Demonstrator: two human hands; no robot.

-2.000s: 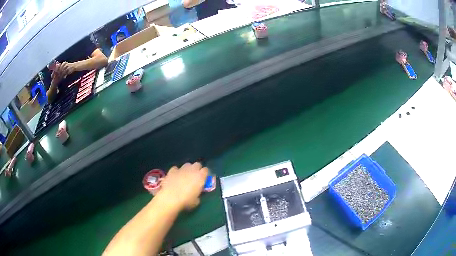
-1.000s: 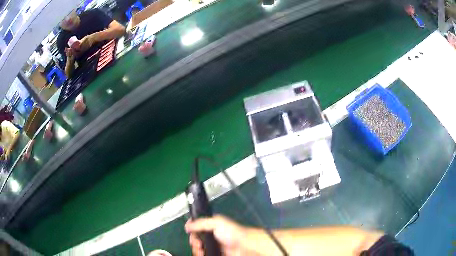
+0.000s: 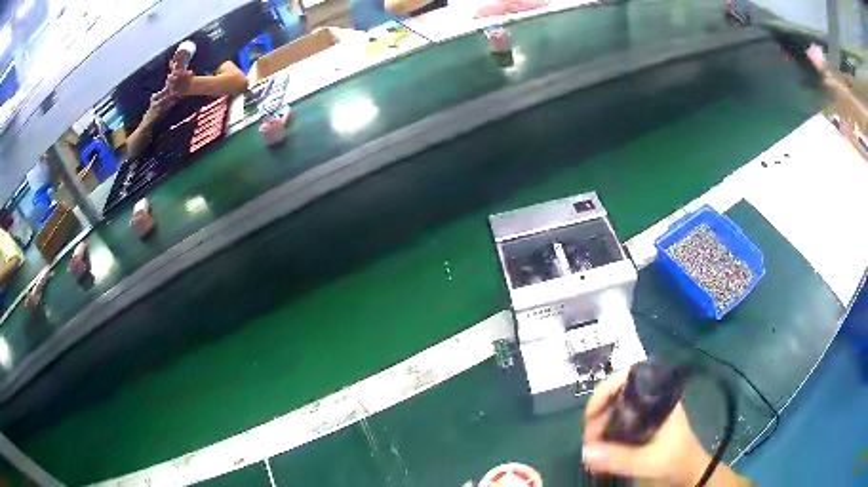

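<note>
My right hand point(image 3: 657, 447) is closed around the black electric screwdriver point(image 3: 649, 401) at the front of the white-grey screw feeder point(image 3: 571, 295). The screwdriver is blurred and its tip is hidden or too small to tell. A pink fan head point(image 3: 511, 477) shows at the bottom edge, cut off by the frame; the rest of the fan is out of the picture. My left hand is not in view.
A blue bin of screws point(image 3: 709, 262) stands right of the feeder. A black cord point(image 3: 752, 385) lies on the bench. Beyond the white edge strip point(image 3: 352, 404) is the green conveyor point(image 3: 381, 276). Fans point(image 3: 274, 127) ride on the far belt, with people across and at the upper right.
The screwdriver has moved right, from beside the feeder to its front. Two seconds ago a hand held a fan over the belt. The view has shifted, and a fan head now shows more at the bottom.
</note>
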